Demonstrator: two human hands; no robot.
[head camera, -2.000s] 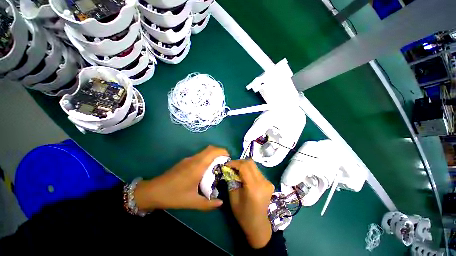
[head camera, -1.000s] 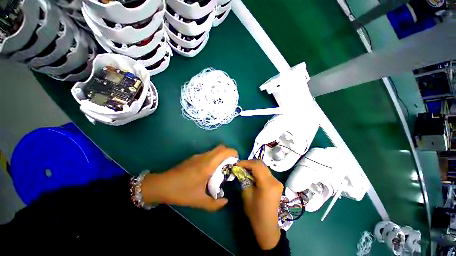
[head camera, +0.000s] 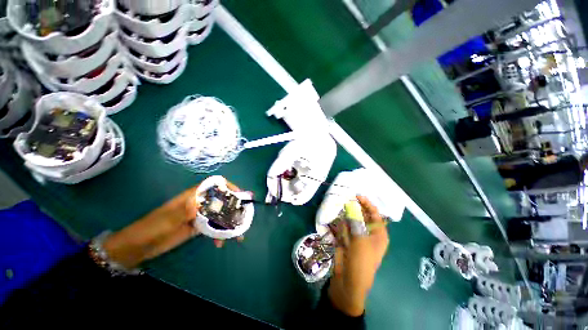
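My left hand (head camera: 171, 219) holds a white front housing (head camera: 224, 207) from below and behind, its circuit board facing up. A dark wire end sticks out at its right side. My right hand (head camera: 362, 248), blurred, holds a yellow-handled tool (head camera: 353, 211). It is over the second camera body (head camera: 342, 193) and just right of another front housing (head camera: 314, 256), whose circuit board also shows. The first camera body (head camera: 303, 164) lies between and beyond my hands with its opening toward me and thin wires hanging out.
Stacked front housings (head camera: 61, 138) stand at the left. A pile of sealing rings (head camera: 200, 132) lies left of the first body. A pale metal rail (head camera: 258, 55) and grey upright (head camera: 400, 55) are beyond. A blue stool (head camera: 32, 248) is at lower left; smaller stacks (head camera: 493, 290) at right.
My hands have moved apart. The left-hand housing has turned so its board faces up. My right hand has moved right with the yellow-handled tool, away from that housing. The view has shifted.
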